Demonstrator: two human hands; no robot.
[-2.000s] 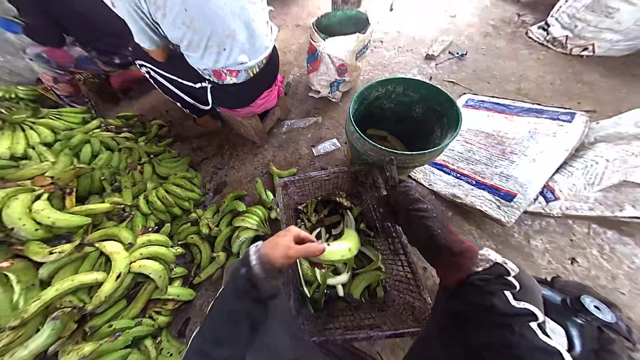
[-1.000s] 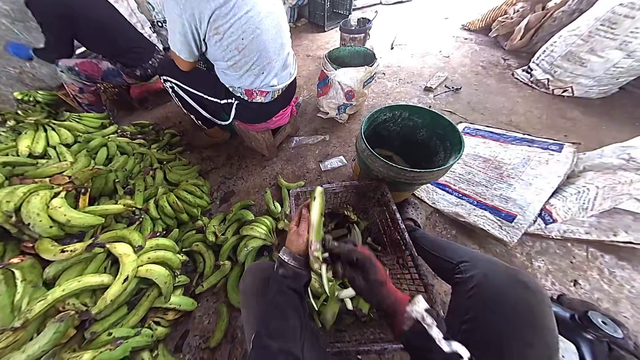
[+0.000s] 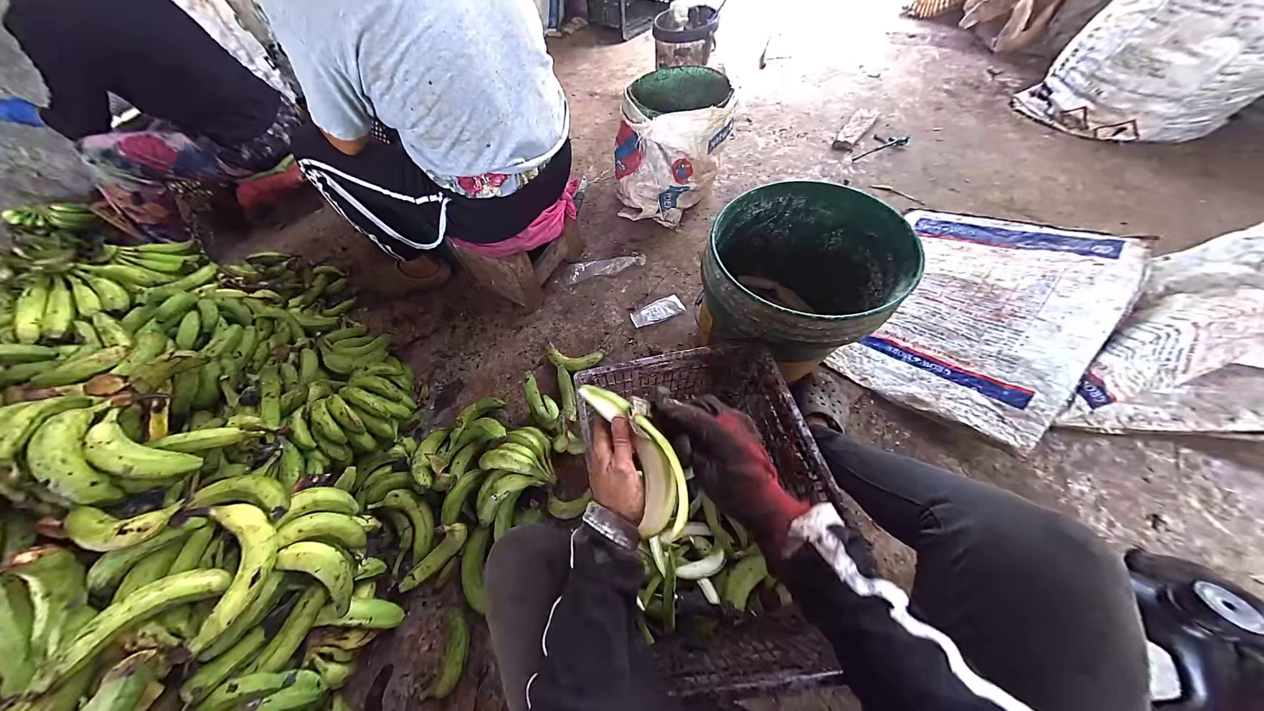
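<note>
My bare left hand (image 3: 616, 472) grips a partly peeled green plantain (image 3: 652, 472) above a dark plastic crate (image 3: 790, 420). Pale flesh shows on the fruit, and a long strip of green peel hangs along its right side. My right hand (image 3: 726, 459), in a dark and red glove, has its fingers bent at the upper end of the fruit; whether it holds a tool is hidden. Green peels (image 3: 736, 573) lie in the crate below both hands. A large heap of green plantains (image 3: 247, 533) spreads over the floor on the left.
A green bucket (image 3: 810, 267) stands just beyond the crate, with something pale inside. Printed sacks (image 3: 997, 316) lie flat at right. A sack-wrapped bucket (image 3: 676, 148) stands farther back. One person (image 3: 444, 109) sits low beside the heap, another (image 3: 148, 79) at far left. A black object (image 3: 1200, 622) is at lower right.
Two seconds ago the plantain was in my left hand with my gloved hand away at the crate's far edge; the gloved hand has since come to the fruit. More pale flesh now shows.
</note>
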